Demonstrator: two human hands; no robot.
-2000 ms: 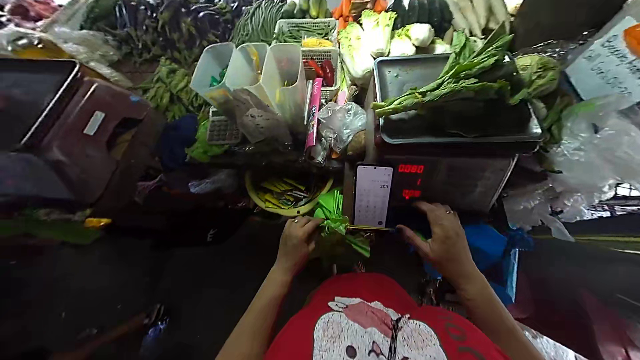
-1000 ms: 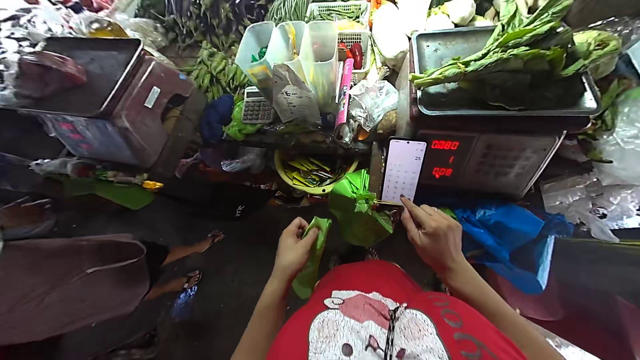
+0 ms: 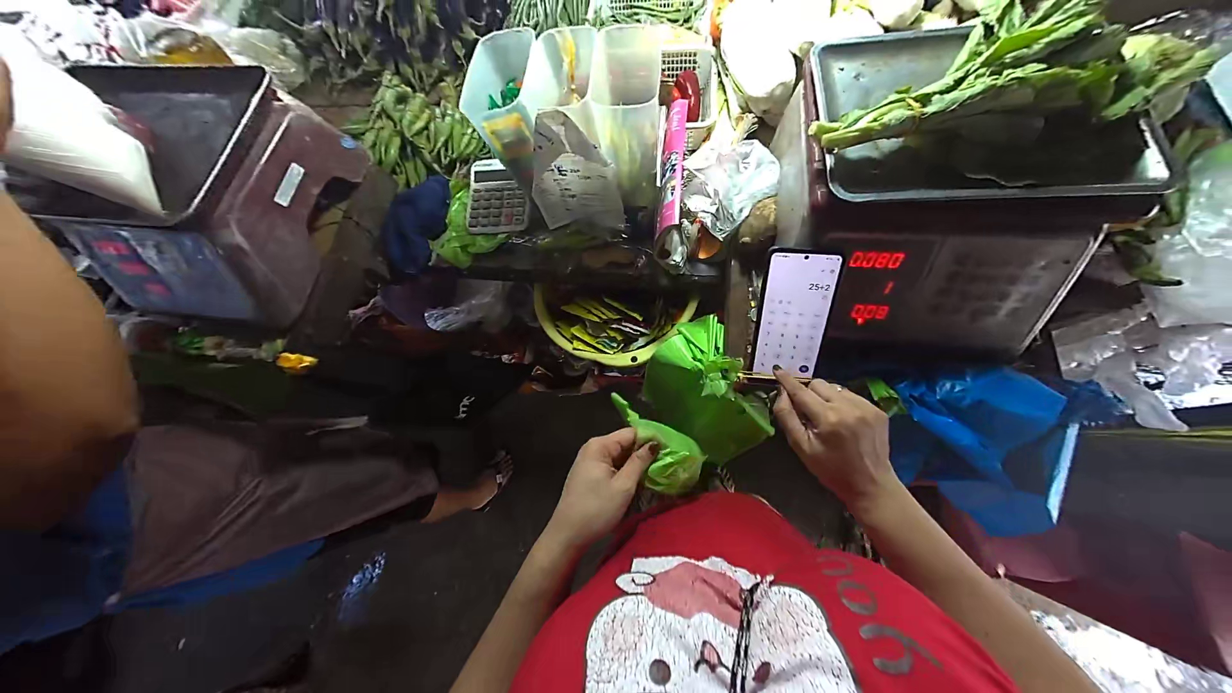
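Observation:
My left hand [image 3: 604, 476] pinches a green plastic bag [image 3: 671, 459] between thumb and fingers. Beside it, a bunch of green plastic bags [image 3: 707, 380] hangs below the stall's front edge. My right hand [image 3: 835, 428] reaches with its index finger to the bottom of a smartphone [image 3: 797, 313], which shows a calculator screen. It holds nothing that I can see. The phone leans upright against a digital scale [image 3: 962, 289] with red digits. Leafy green vegetables [image 3: 972, 87] lie in the scale's metal tray [image 3: 991, 191].
Left of the phone are a yellow-green basket of small packets [image 3: 616, 354], a calculator [image 3: 498, 200] and clear plastic containers [image 3: 587, 87]. A second scale [image 3: 250, 221] stands at the left, near another person's arm [image 3: 58, 385]. A blue plastic bag [image 3: 991, 433] hangs at the right.
My left hand has drawn a green bag away from the bunch. My right hand has moved to the phone's lower edge. Another person's arm has come into view at the left.

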